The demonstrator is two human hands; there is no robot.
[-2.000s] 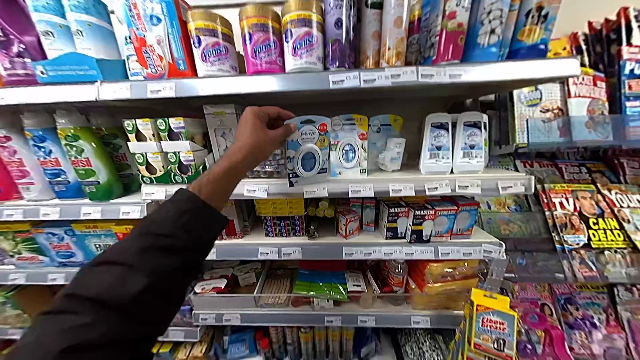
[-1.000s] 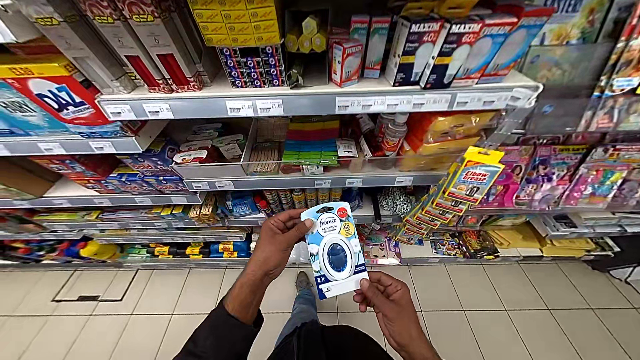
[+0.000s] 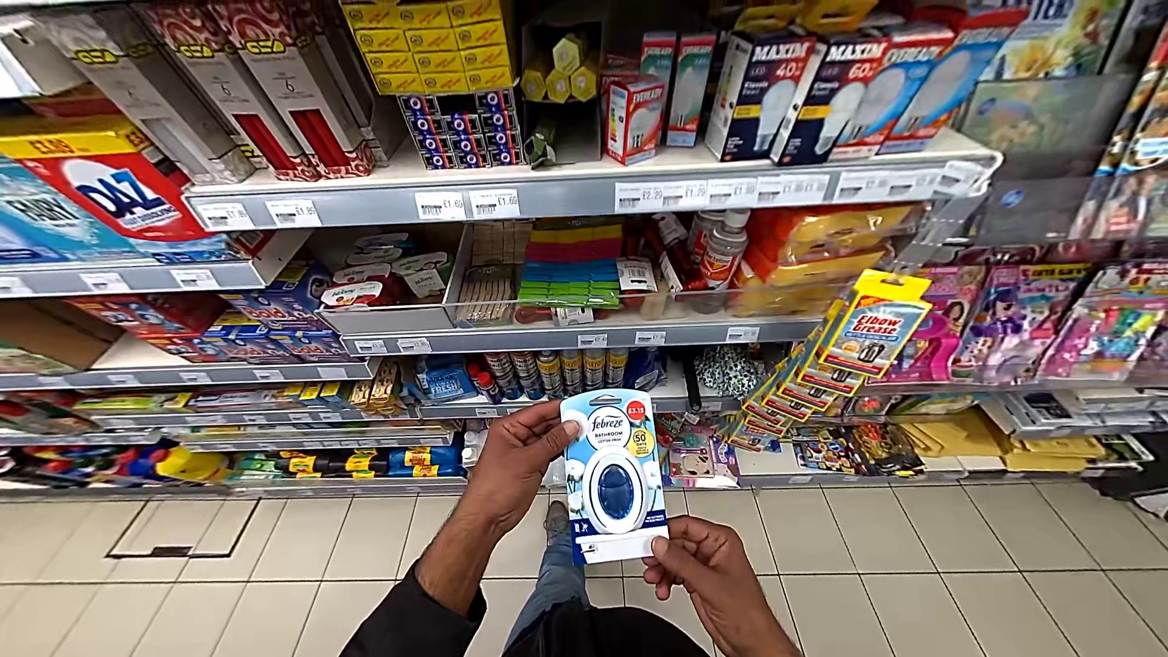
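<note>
A Febreze bathroom air freshener in a blue and white blister pack (image 3: 615,476) is held upright between both hands, its front towards me. My left hand (image 3: 516,456) pinches its upper left edge between thumb and fingers. At the lower right corner, my right hand (image 3: 703,570) grips it, thumb in front. The oval freshener with its dark blue centre shows through the pack. Both hands are over the tiled floor, in front of the lowest shelves.
Shop shelving (image 3: 584,196) carries light bulb boxes (image 3: 757,96), candle boxes (image 3: 301,100) and a Daz detergent box (image 3: 109,182). Elbow Grease packs (image 3: 873,324) hang in a strip at the right, beside magazines (image 3: 1027,315). Below is the tiled floor (image 3: 894,557).
Two seconds ago a hand was at the Febreze packs on a higher shelf; since one second ago both hands hold one pack. The view has tilted down.
</note>
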